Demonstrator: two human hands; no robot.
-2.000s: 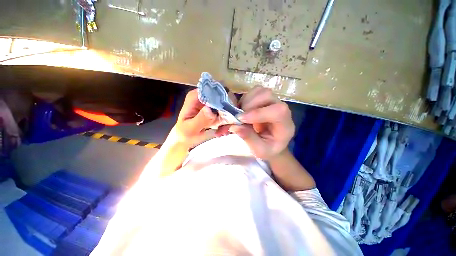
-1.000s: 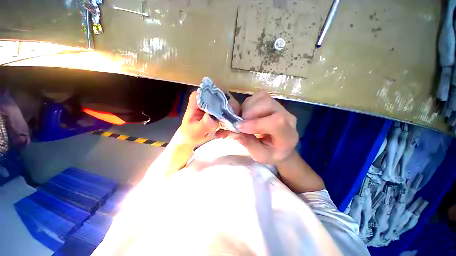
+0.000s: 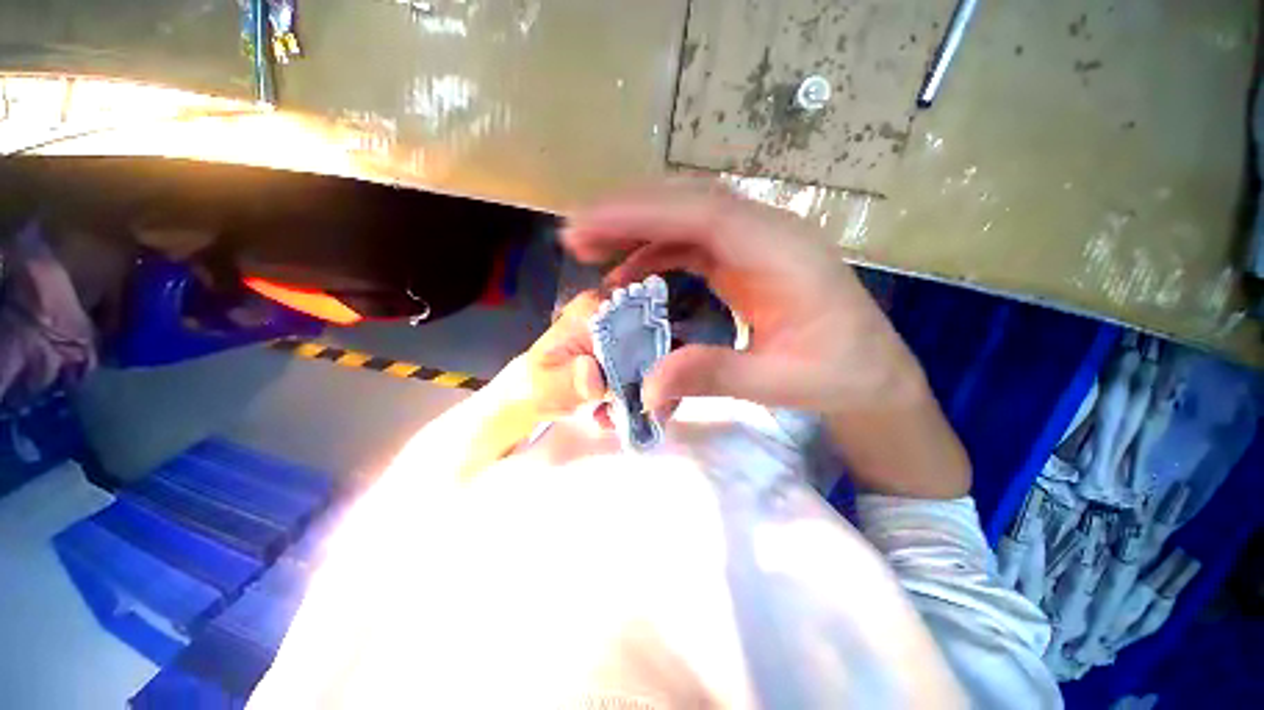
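Observation:
A grey foot-shaped moulded part point(image 3: 635, 351) stands in front of my chest, its toed end up and its narrow end down, the recessed grey face towards me. My left hand point(image 3: 555, 375) grips it at its left side with fingers and thumb. My right hand point(image 3: 790, 312) is just right of it, fingers spread and blurred, arched above the toes. Its thumb tip lies at or against the part's right edge; whether it touches is unclear. I see no tool in my right hand.
The tan bench point(image 3: 555, 83) crosses the top, with a stained square pad point(image 3: 742, 111), a small white cap point(image 3: 812, 93) and a slim pen-like tool point(image 3: 945, 56). Jumbled moulded limbs point(image 3: 1095, 486) fill a bin at right. Blue crates point(image 3: 194, 541) are at lower left.
My right hand has let go of the part's narrow end and moved up, its fingers opening. The part has turned from slanting to nearly upright. The view has shifted slightly.

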